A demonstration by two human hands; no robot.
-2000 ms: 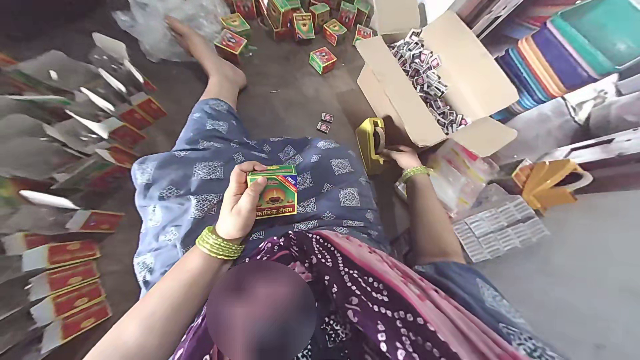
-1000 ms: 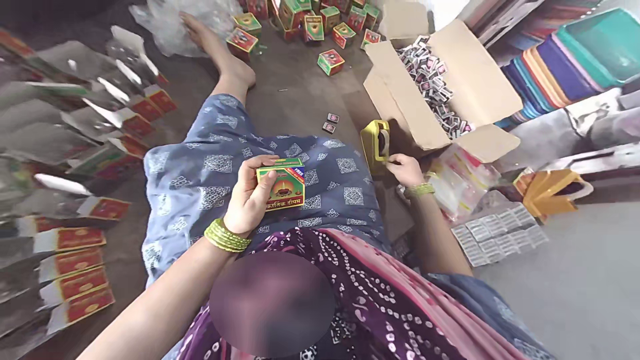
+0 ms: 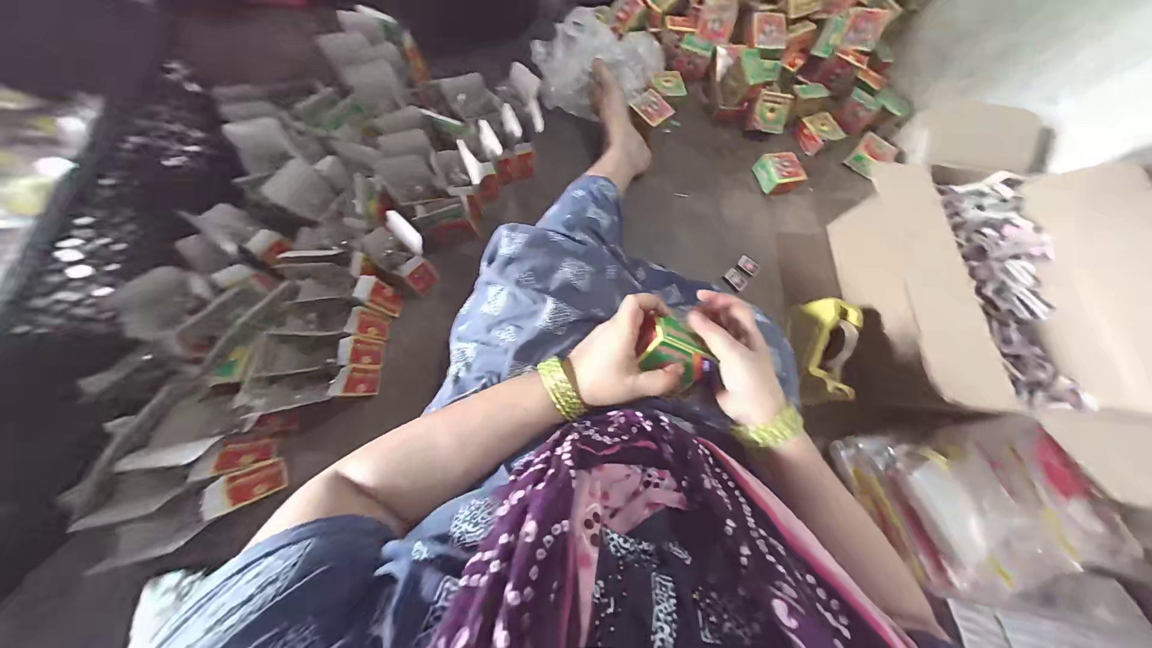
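Above my lap, my left hand (image 3: 625, 355) grips a small green, red and yellow printed cardboard box (image 3: 673, 349) from its left side. My right hand (image 3: 738, 355) is at the box's right end, fingers bent against it; its exact hold is partly hidden. To the right of my right hand a yellow tape dispenser (image 3: 821, 351) stands on the floor. Two tiny printed packets (image 3: 742, 272) lie on the floor just beyond my lap.
Rows of open-flapped cartons (image 3: 360, 351) fill the left floor. Closed printed boxes (image 3: 769, 108) are heaped ahead, near a clear plastic bag (image 3: 585, 63). An open cardboard box (image 3: 927, 297) of small packets stands right, with plastic packaging (image 3: 981, 504) below it.
My right hand has left the yellow tape dispenser and come to the printed box. The box has turned in my left hand, its front face no longer toward me. The view has shifted left.
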